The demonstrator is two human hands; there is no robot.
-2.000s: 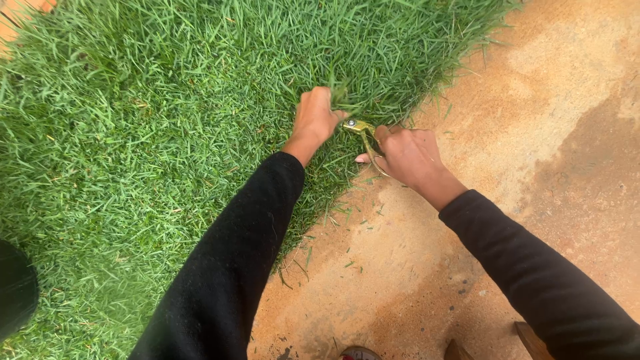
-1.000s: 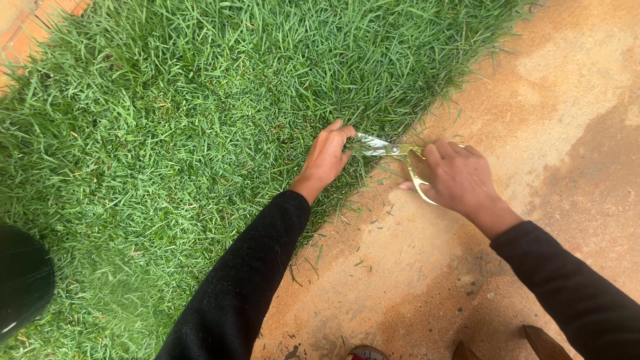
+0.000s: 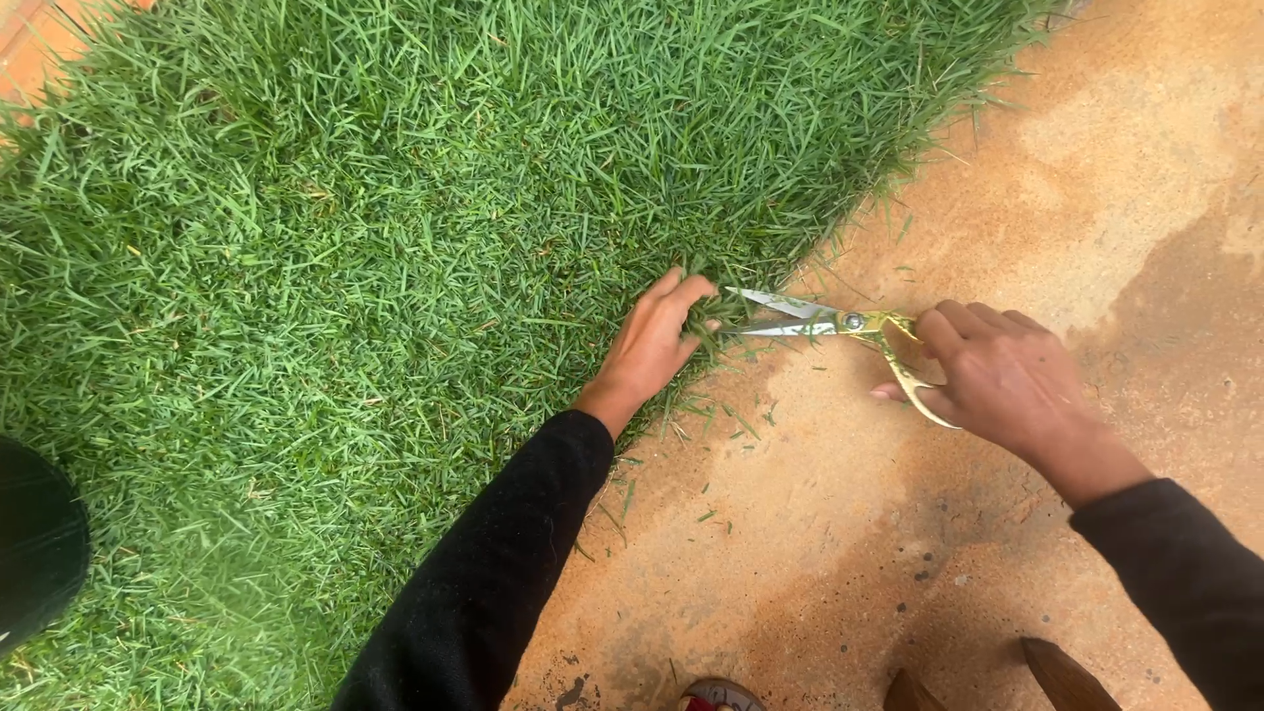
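Note:
My left hand [image 3: 652, 341] holds a small bunch of grass blades [image 3: 703, 311] at the lawn's edge, the blades showing between thumb and fingers. To its right, my right hand [image 3: 1002, 375] grips the gold handles of a pair of scissors [image 3: 851, 322]. The scissors' silver blades are parted and point left toward the bunch, over the border of the lawn and the paving. Bits of cut grass cling to the scissors. The green lawn [image 3: 395, 247] spreads on the left.
Stained tan paving [image 3: 839, 494] lies on the right, with loose clippings near the grass edge. A dark round object [image 3: 39, 543] stands at the far left. Orange paving [image 3: 35, 54] shows at the upper left, and part of a shoe [image 3: 721, 694] at the bottom.
My right hand has moved right with the scissors, and their blades, near my left hand's fingers a second ago, now stand parted and further from the grass.

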